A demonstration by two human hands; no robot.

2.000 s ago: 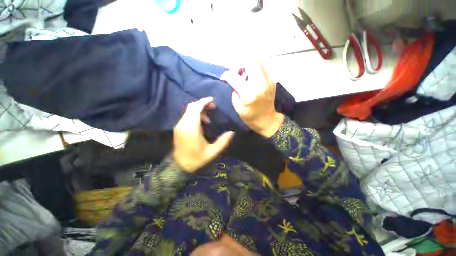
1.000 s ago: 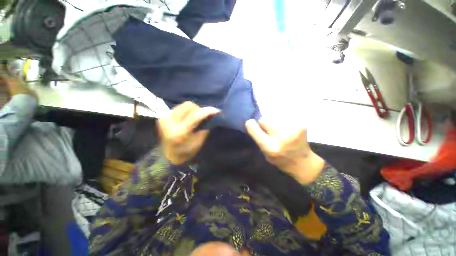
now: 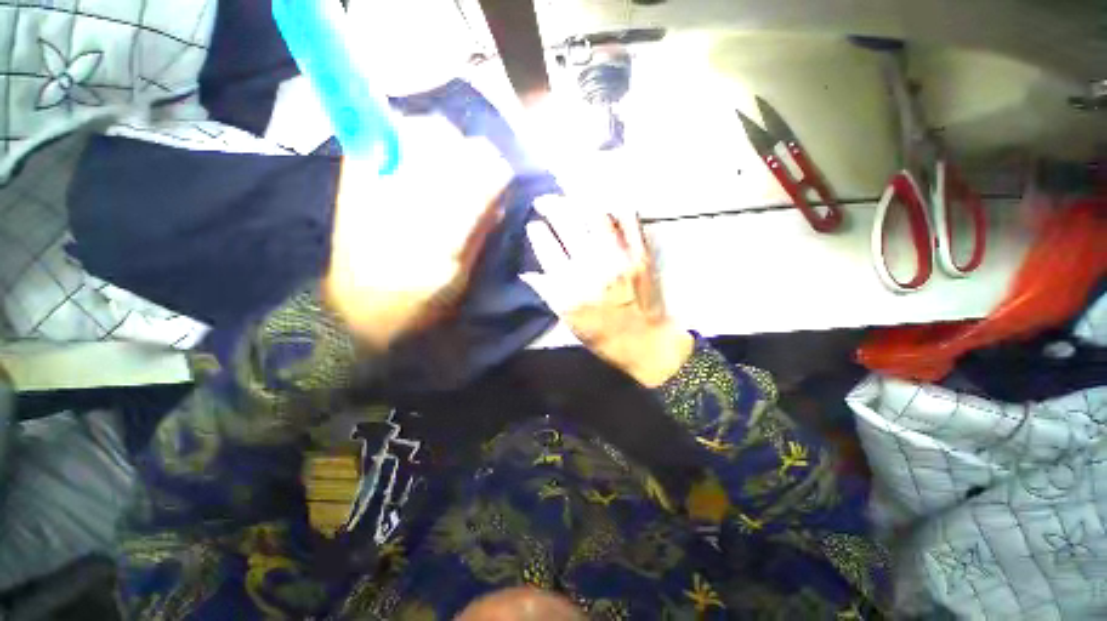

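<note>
The navy fabric (image 3: pixel 213 231) lies over the machine table's front edge, from the left to the brightly lit needle area. My left hand (image 3: pixel 407 231) lies on the fabric below the blue lamp bar (image 3: pixel 334 79); glare washes it out and its fingertips are hard to see. My right hand (image 3: pixel 613 285) rests with spread fingers at the fabric's right edge, holding nothing visible. The presser foot area (image 3: pixel 534 121) is just above, between my hands, and blurred by glare. White quilted lining (image 3: pixel 49 255) lies at the left, partly under the navy fabric.
Red thread snips (image 3: pixel 795 170) and scissors with red-and-white handles (image 3: pixel 929 218) lie on the table (image 3: pixel 753 285) at the right. A red-orange plastic sheet (image 3: pixel 971 322) hangs at the table's right edge. Quilted pieces (image 3: pixel 995 473) are piled at the lower right. A slatted wooden seat (image 3: pixel 330 491) shows below.
My hands and the navy fabric have moved up onto the table to the needle area. The right fingers have let go of the fabric's edge and spread flat. The camera view has shifted.
</note>
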